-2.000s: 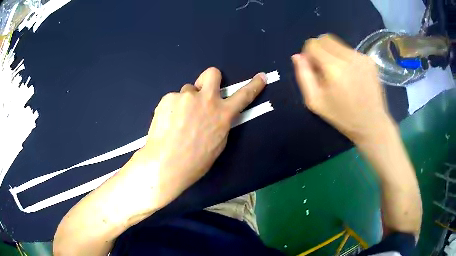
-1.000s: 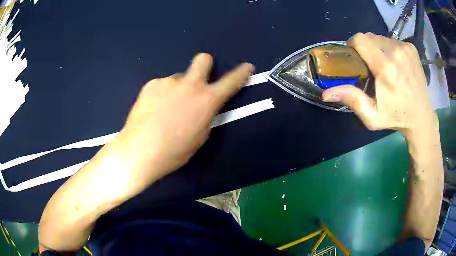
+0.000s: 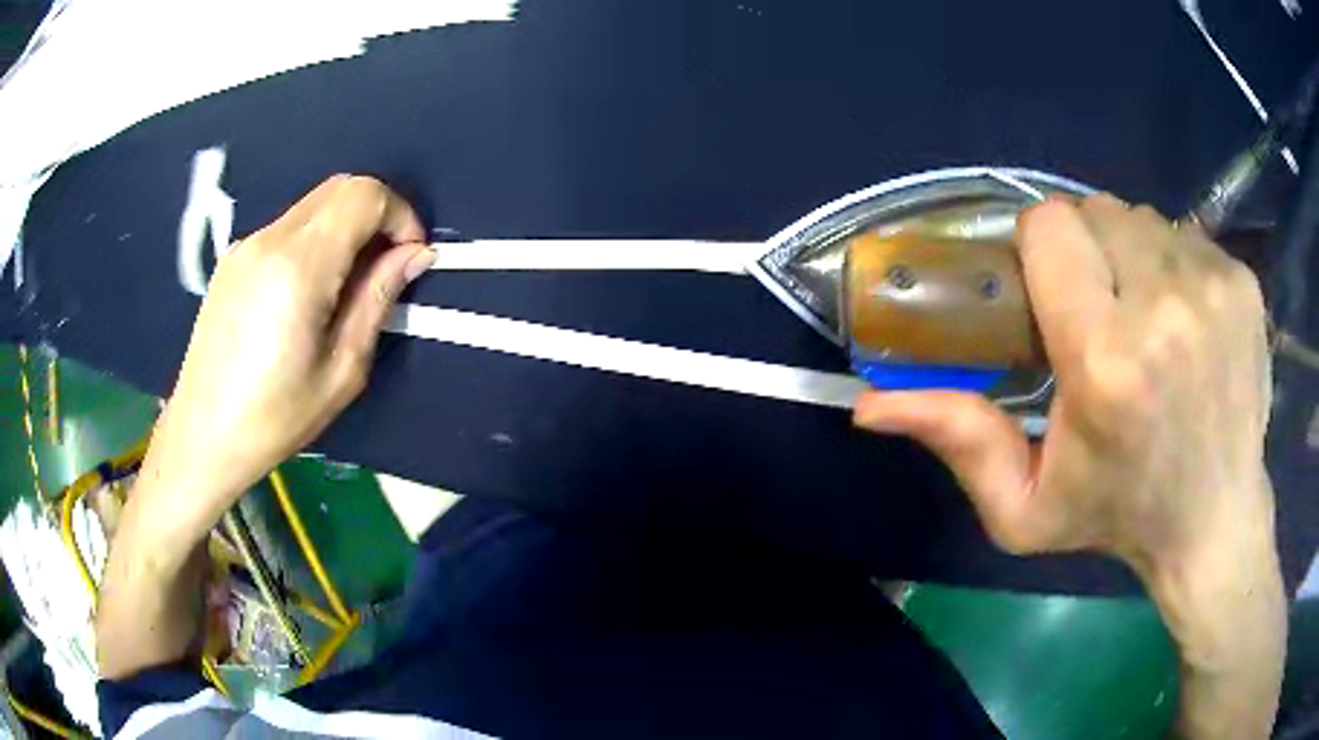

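A long white fabric strip [image 3: 593, 256] lies in two roughly parallel lines on the dark pressing table [image 3: 608, 116]. My left hand [image 3: 297, 311] pinches the upper line between thumb and fingers; a loop of white strip shows beyond the hand at left. My right hand [image 3: 1136, 376] holds the steam iron [image 3: 940, 297] by its brown handle, thumb beside the blue lever. The iron's tip rests over the right end of the upper line. The lower line reaches to my right thumb, and its end is hidden there.
A broad pile of white strips [image 3: 188, 51] with ragged ends lies at the upper left. A hose [image 3: 1237, 181] runs from behind the iron at the right edge. Below the table's front edge are a yellow-framed stand [image 3: 311, 578] with white material beside it, and green floor.
My left hand has moved from pressing flat on the strip to pinching it farther left. My right hand took hold of the iron and brought it onto the strip. The view has turned.
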